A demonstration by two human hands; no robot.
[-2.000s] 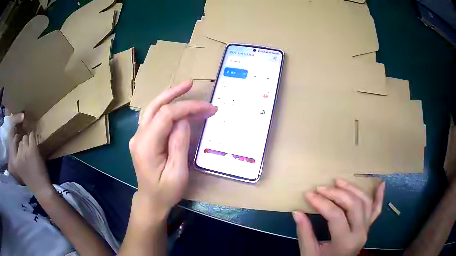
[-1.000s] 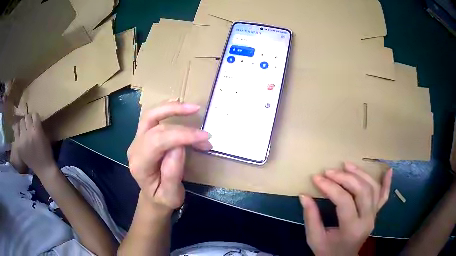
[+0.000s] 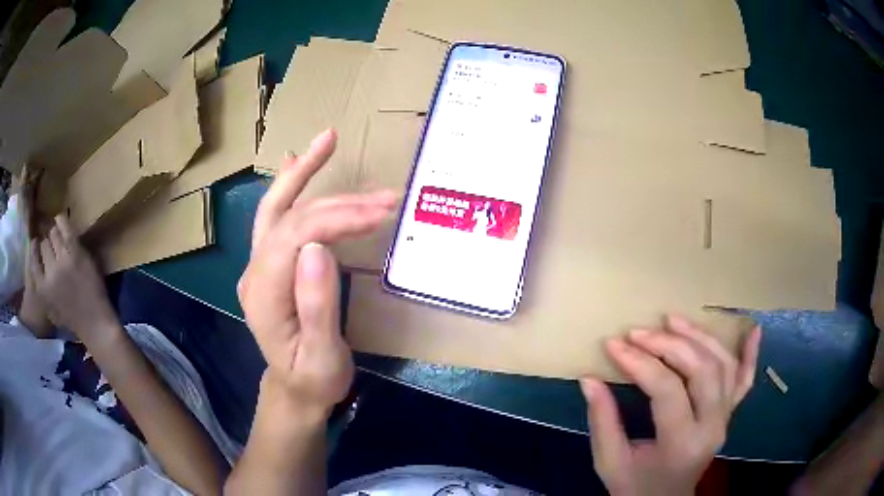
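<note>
A smartphone (image 3: pixel 475 184) lies face up on a flat tan box blank (image 3: pixel 620 223), its screen lit with a red banner below the middle. The blank lies on the table, with a locking slot near its right end. My left hand (image 3: pixel 310 262) is raised just left of the phone, fingers apart, holding nothing, and covers part of the blank's left side. My right hand (image 3: pixel 678 397) rests at the blank's near edge on the right, fingers spread and curled, gripping nothing.
At the left, another person's hands (image 3: pixel 68 276) hold a partly folded blank (image 3: pixel 116 165) beside other stacked blanks (image 3: pixel 228 121). A small cardboard scrap (image 3: pixel 776 379) lies on the dark green table (image 3: pixel 795 344) at the right. Another person's forearm (image 3: pixel 858 450) shows at the right edge.
The phone and blanks sit higher in the picture than two seconds ago. The screen content has scrolled up. My left hand's fingers have moved off the phone's edge. The neighbour's blank has changed angle.
</note>
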